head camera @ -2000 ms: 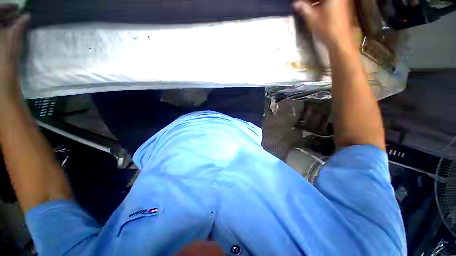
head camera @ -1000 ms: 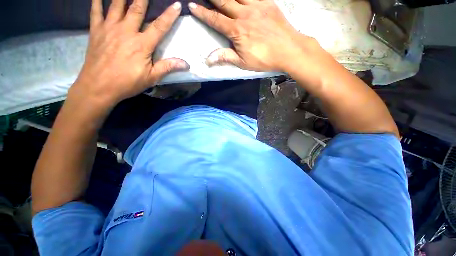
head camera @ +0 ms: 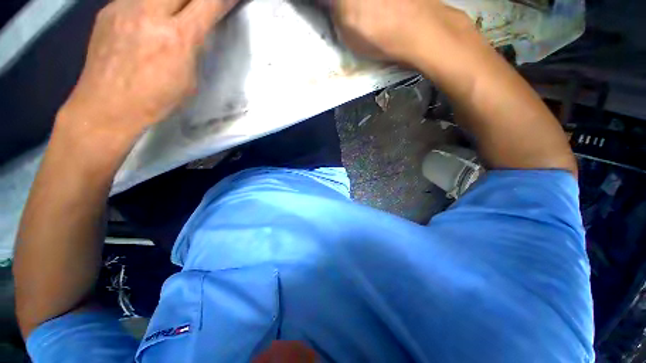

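The white-covered pressing table (head camera: 283, 78) runs slanting across the top of the view. Dark cloth (head camera: 42, 92) lies on it at the upper left, partly under and beside my left hand (head camera: 145, 57). My left hand's fingertips are cut off by the top edge. My right hand (head camera: 379, 25) is at the top centre, blurred, with its fingers also cut off. A little dark material shows beside its fingers. Whether either hand grips anything cannot be seen.
Brown scorch stains mark the table cover's right end (head camera: 524, 28). A pale cylindrical object (head camera: 446, 170) stands on the speckled floor (head camera: 386, 149) below the table. Pale loose threads (head camera: 122, 287) show over dark material at the lower left.
The view has turned, so the table now slants. My hands were spread flat at the dark cloth's near edge; now they are farther up and partly out of view.
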